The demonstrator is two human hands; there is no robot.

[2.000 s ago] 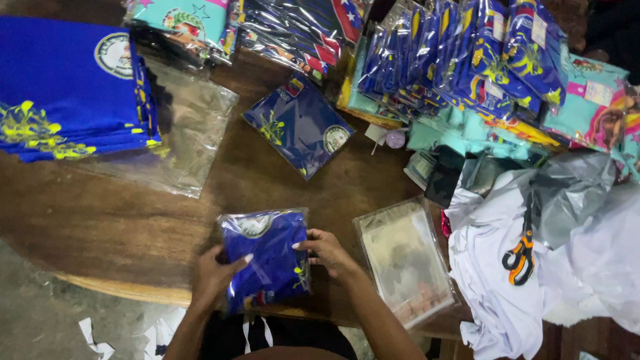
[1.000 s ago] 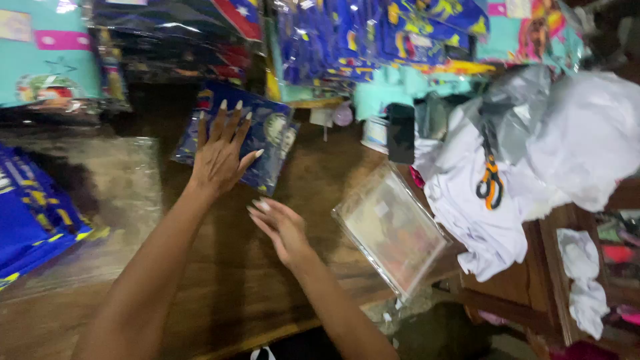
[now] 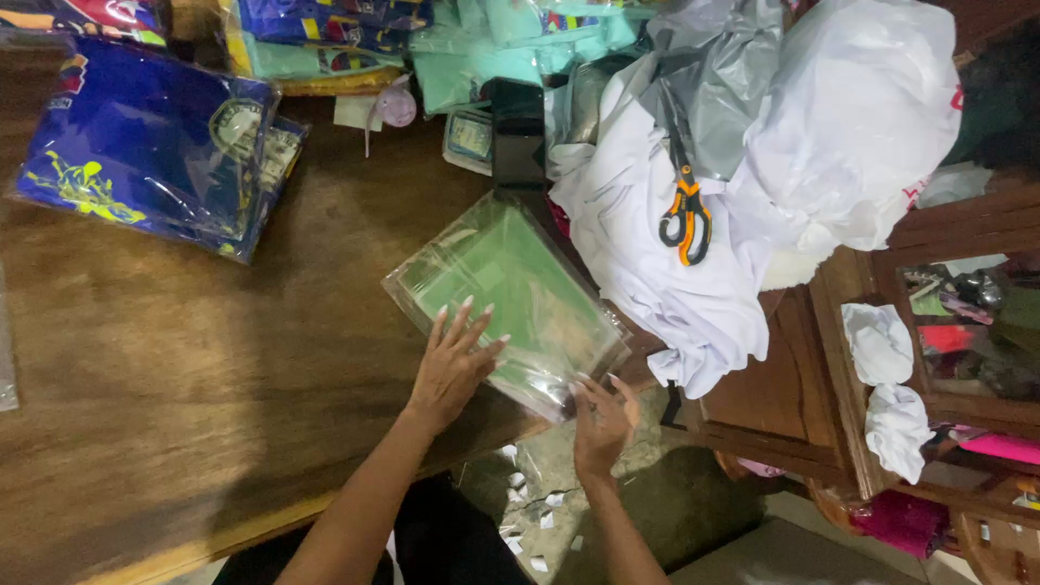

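Observation:
A stack of clear plastic bags [image 3: 520, 301], green showing through, lies at the table's front edge. Spread flat, my left hand [image 3: 457, 361] rests on its near left part. My right hand [image 3: 603, 414] touches the stack's near right corner with bent fingers; whether they pinch a bag I cannot tell. Up at the left, a folded blue garment in clear plastic [image 3: 154, 146] lies partly over another bagged dark blue one [image 3: 280, 154].
Orange and black scissors [image 3: 686, 215] lie on white cloth [image 3: 650, 260] at the right, beside a white plastic bag [image 3: 853, 122]. A black phone-like object [image 3: 517, 134] and bagged turquoise garments [image 3: 455, 65] are behind. A wooden cabinet [image 3: 772, 382] stands right of the wooden table [image 3: 162, 366].
The bagged blue garment I held two seconds ago now lies on the dark blue one. Both hands have moved right to the stack of clear bags. The view has shifted right.

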